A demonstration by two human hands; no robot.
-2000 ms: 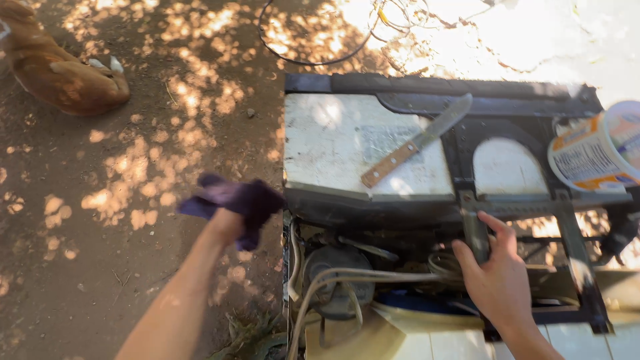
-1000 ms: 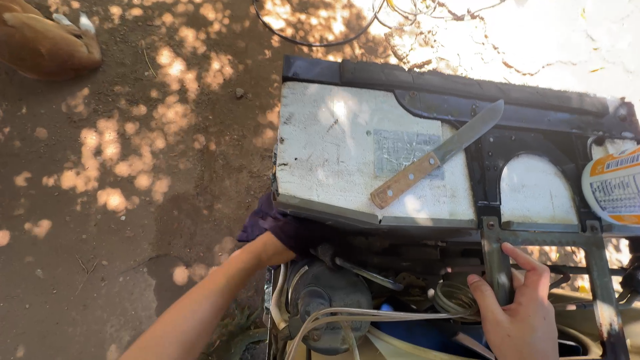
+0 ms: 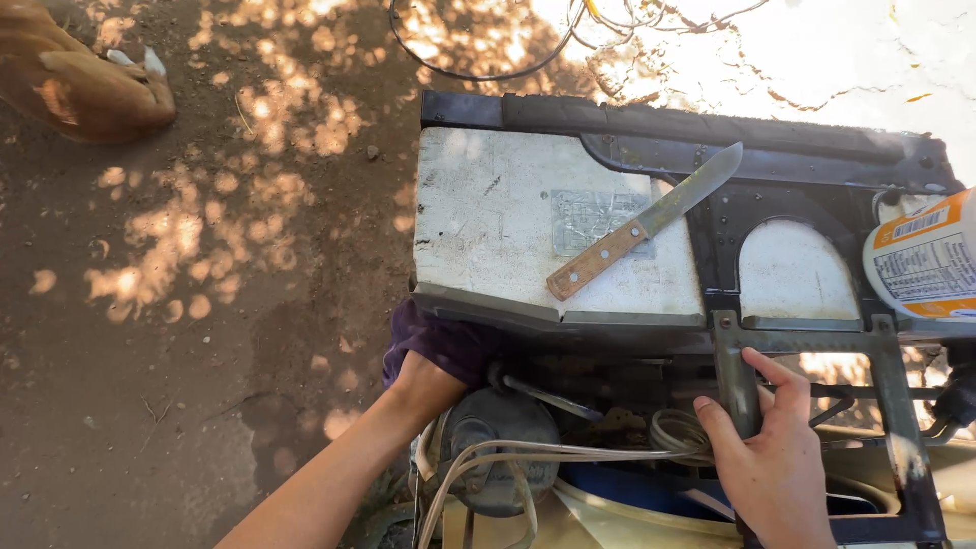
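Note:
My left hand (image 3: 431, 381) holds a dark purple cloth (image 3: 435, 339) against the lower left edge of an appliance with foam-backed panels (image 3: 488, 221); its fingers are hidden by the cloth and the edge. My right hand (image 3: 770, 442) grips a bar of the dark metal frame (image 3: 736, 381), thumb on one side and fingers on the other. On the white panel lies a knife with a wooden handle (image 3: 598, 259), its blade pointing to the upper right. A white and orange plastic tub (image 3: 926, 255) rests on its side at the right.
A round dark motor (image 3: 499, 450) and pale tubing (image 3: 564, 450) sit between my hands, beside a coiled tube (image 3: 677, 433). A brown dog (image 3: 91, 91) lies on the dirt ground at upper left. A black cable (image 3: 488, 76) loops beyond the appliance.
My left hand has moved the purple cloth from over the dirt at the left to the appliance's lower left edge. My right hand stays on the frame bar.

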